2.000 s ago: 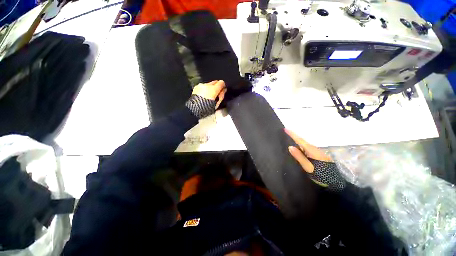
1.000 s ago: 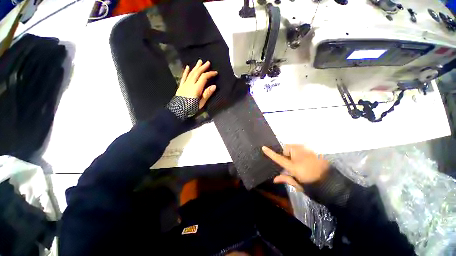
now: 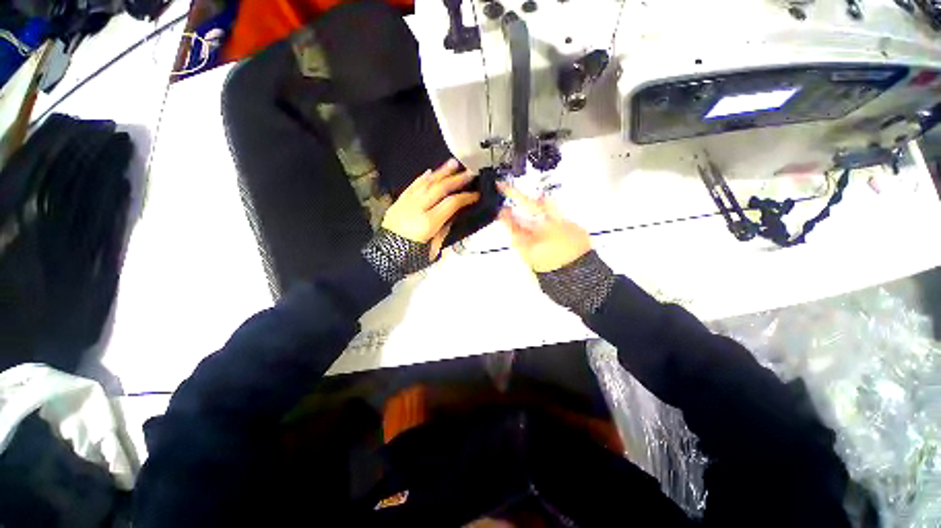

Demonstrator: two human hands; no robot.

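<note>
A large black padded back panel [image 3: 299,155] with a camouflage webbing band [image 3: 346,144] lies on the table, left of the sewing machine [image 3: 660,62]. My left hand [image 3: 425,211] rests on the panel's lower right corner, fingers slightly spread and pressing. My right hand [image 3: 545,232] is at the presser foot and needle [image 3: 513,165], fingertips at the edge of a small dark piece there. Whether the right fingers pinch it cannot be told. The grey-black gusset strip is no longer seen in front of the table edge.
A heap of dark panels [image 3: 67,227] lies at the left. A white sack [image 3: 67,407] is lower left, a crinkled clear plastic bag [image 3: 856,382] lower right. A black jointed metal piece [image 3: 769,222] stands on the machine bed. Orange-red fabric [image 3: 263,31] is behind.
My right hand has moved from the strip near the table's front edge up to the needle. The strip's long end has gone from view. My left hand has shifted right and down, closer to the needle.
</note>
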